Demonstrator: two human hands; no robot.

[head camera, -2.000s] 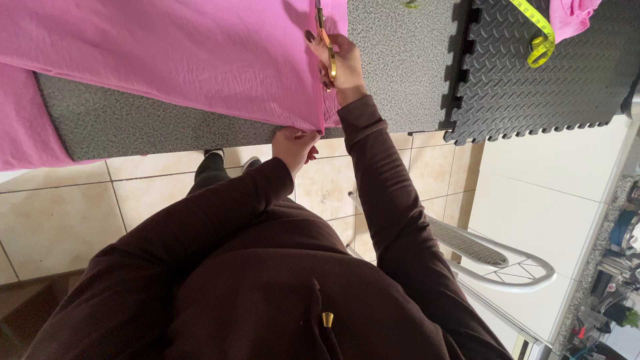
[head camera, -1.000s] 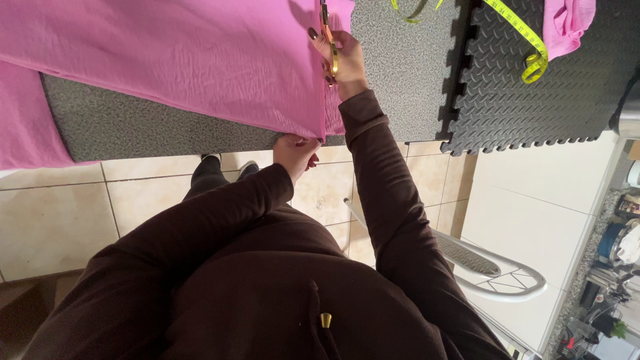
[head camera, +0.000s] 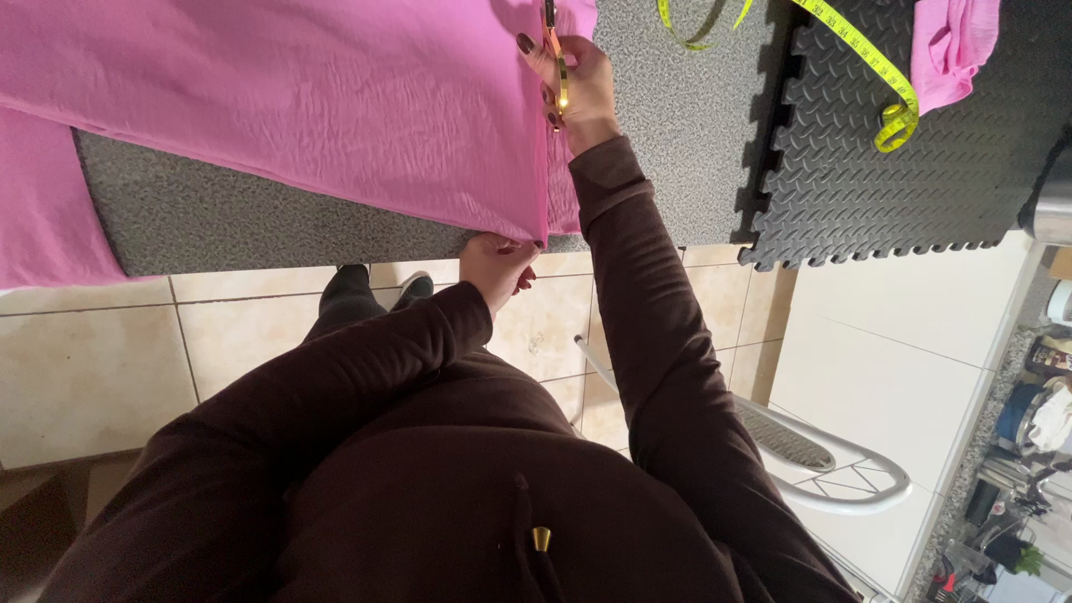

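Pink fabric (head camera: pixel 335 109) lies across a grey speckled worktop (head camera: pixel 251 222), its lower edge near the worktop's front edge. My left hand (head camera: pixel 496 266) pinches the fabric's lower corner at that edge. Gold-handled scissors (head camera: pixel 562 84) are in my right hand (head camera: pixel 590 88), at the narrow pink strip along the fabric's right side; the dark blades run out at the top of the view, so how far they are apart cannot be told. A yellow tape measure (head camera: pixel 863 54) curls over the worktop and a black mat, beside a smaller piece of pink fabric (head camera: pixel 950 50).
The black interlocking foam mat (head camera: pixel 888 159) covers the right of the worktop. Below it stand white cabinet fronts (head camera: pixel 888 335) and a white metal-framed object (head camera: pixel 863 502), partly behind my right arm. Kitchen items (head camera: pixel 1038 419) crowd a counter at the far right. Tiled floor (head camera: pixel 92 377) shows below.
The view has shifted slightly, and more of the tape measure shows at the top. My left hand keeps its pinch on the corner, and my right hand still holds the scissors at the strip.
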